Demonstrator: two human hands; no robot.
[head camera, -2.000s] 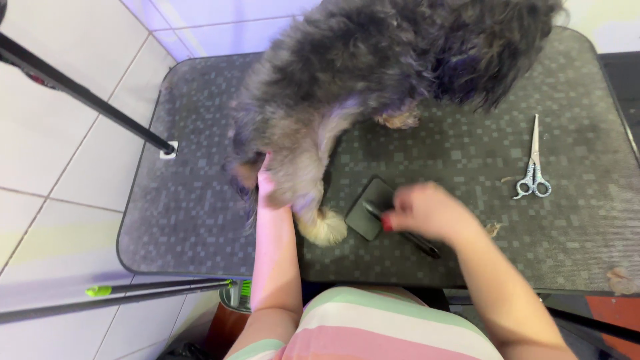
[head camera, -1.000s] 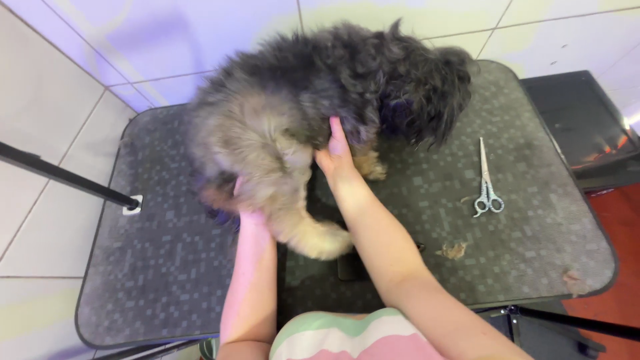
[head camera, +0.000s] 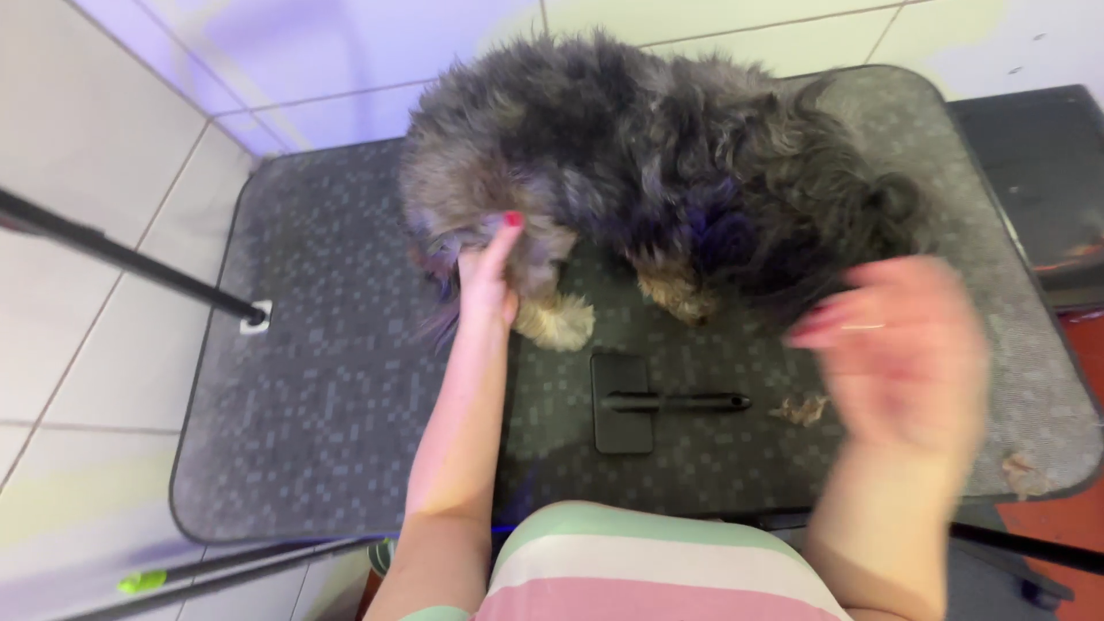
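Observation:
A shaggy grey and black dog (head camera: 621, 147) stands on a dark speckled grooming table (head camera: 328, 388), its head toward the right. My left hand (head camera: 492, 276) is around the upper part of its hind leg, thumb on the fur. My right hand (head camera: 897, 345) is blurred, fingers bent, beside the dog's head over the table's right part; whether it holds anything cannot be seen. A black slicker brush (head camera: 623, 404) lies near the front edge, its handle pointing right. No scissors show in this view.
Loose hair tufts (head camera: 802, 410) lie right of the brush, and more hair (head camera: 1022, 470) lies near the right corner. A black metal arm (head camera: 129, 254) crosses the left side. Tiled walls stand behind and at left. A dark case-like object (head camera: 1035, 172) is beyond the table's right edge.
My right hand has left the dog's side and moved right, near its head. My left hand stays at the hind leg. The brush, mostly hidden a second ago, shows fully.

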